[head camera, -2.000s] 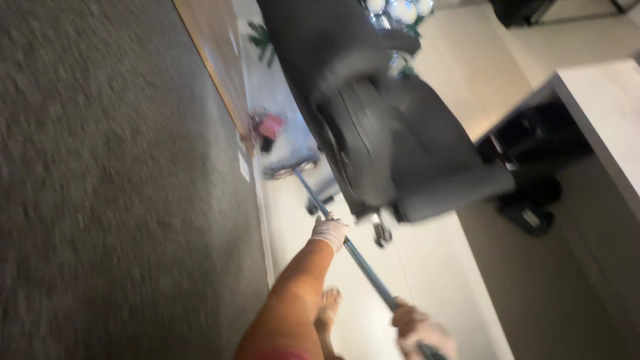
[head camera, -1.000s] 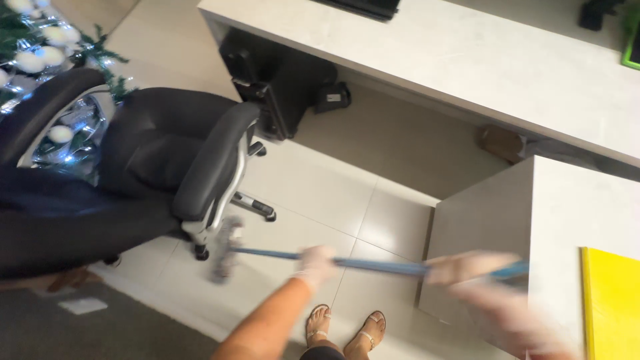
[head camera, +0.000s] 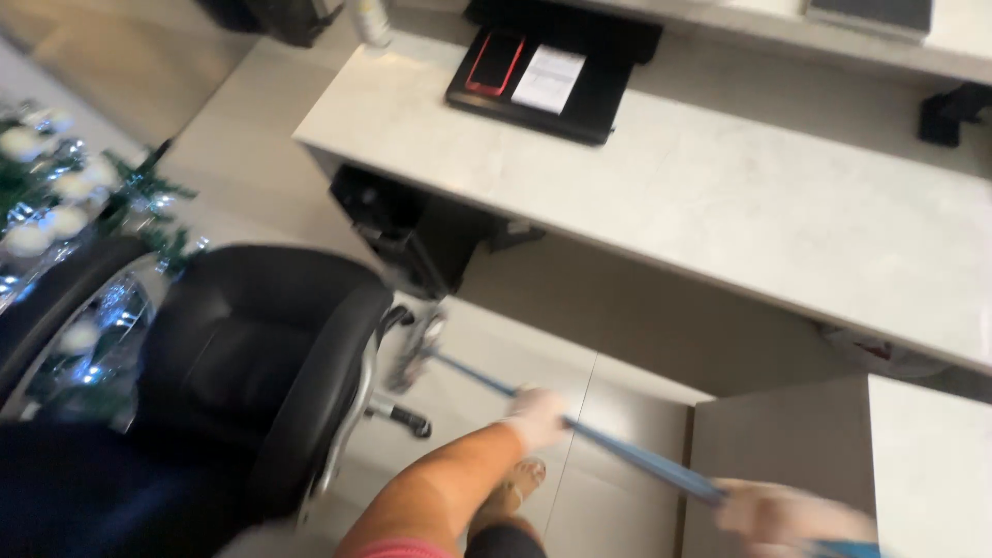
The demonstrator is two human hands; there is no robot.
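Observation:
A long blue pole (head camera: 635,457) runs from the lower right to a blurred grey cleaning head (head camera: 417,349) on the tiled floor, beside the office chair's base. My left hand (head camera: 539,418), in a pale thin glove, is closed around the pole's middle. Farther up the pole, at the lower right, my right hand (head camera: 783,511) grips it near its upper end; it looks gloved too but is blurred. The black office chair (head camera: 240,341) stands left of the pole, its armrest close to the cleaning head.
A pale desk (head camera: 736,209) spans the upper right, bearing a black laptop (head camera: 589,116), a red-edged phone (head camera: 494,63) and a paper. A black computer tower (head camera: 418,240) stands under it. A side cabinet (head camera: 775,442) is at right, a decorated Christmas tree (head camera: 70,201) at left.
The view has swung from the carpet edge to the desk. The cleaning head, left of the chair's caster a second ago, is now on the chair's desk side. Both hands still hold the pole.

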